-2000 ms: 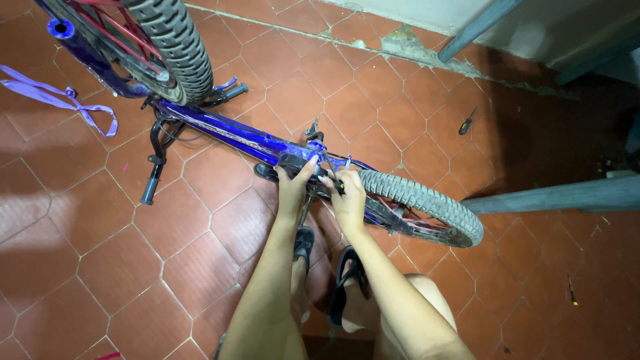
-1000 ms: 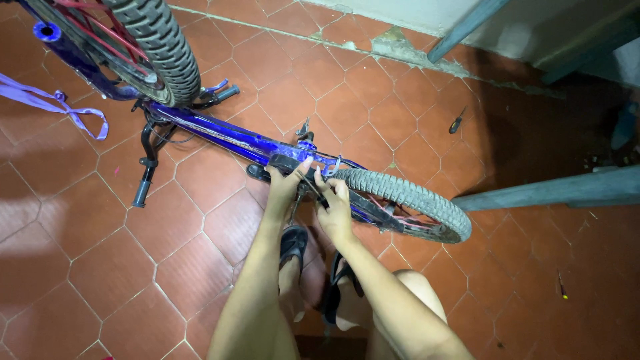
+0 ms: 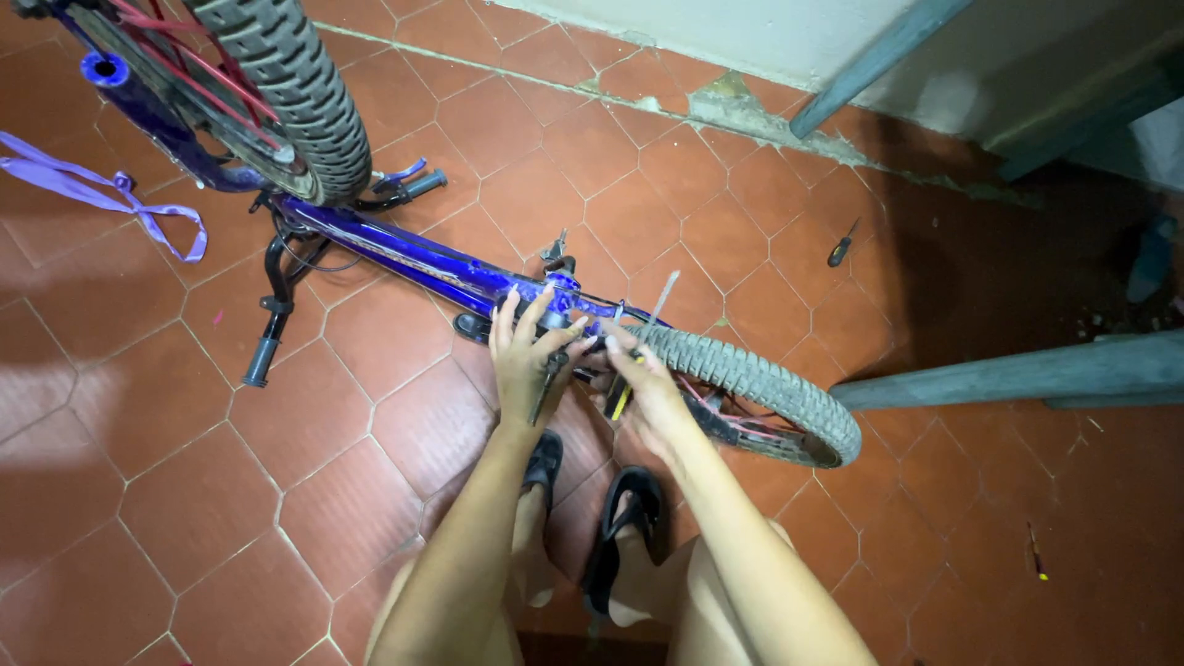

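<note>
A blue bicycle frame (image 3: 407, 257) lies across the tiled floor, with its knobby tyre (image 3: 758, 370) on the right. My left hand (image 3: 532, 356) is spread over the frame just left of that tyre; a small dark metal part (image 3: 548, 387) shows against its palm, and whether the fingers grip it is unclear. My right hand (image 3: 647, 388) is closed around a screwdriver with a yellow and black handle (image 3: 618, 398); a pale shaft (image 3: 664, 294) points up past the tyre's near end. The fingertips of both hands nearly meet.
The other wheel's tyre (image 3: 301, 92) stands at upper left, near the handlebar grip (image 3: 262, 361). A purple strap (image 3: 111, 196) lies farther left. Two more screwdrivers, one dark (image 3: 840, 252) and one yellow-tipped (image 3: 1038, 555), lie on the right. A grey-blue leg (image 3: 1008, 370) reaches in from the right.
My left hand's fingers have spread and lifted from their earlier bunched hold at the frame. In my right hand the yellow and black handle and pale shaft now show.
</note>
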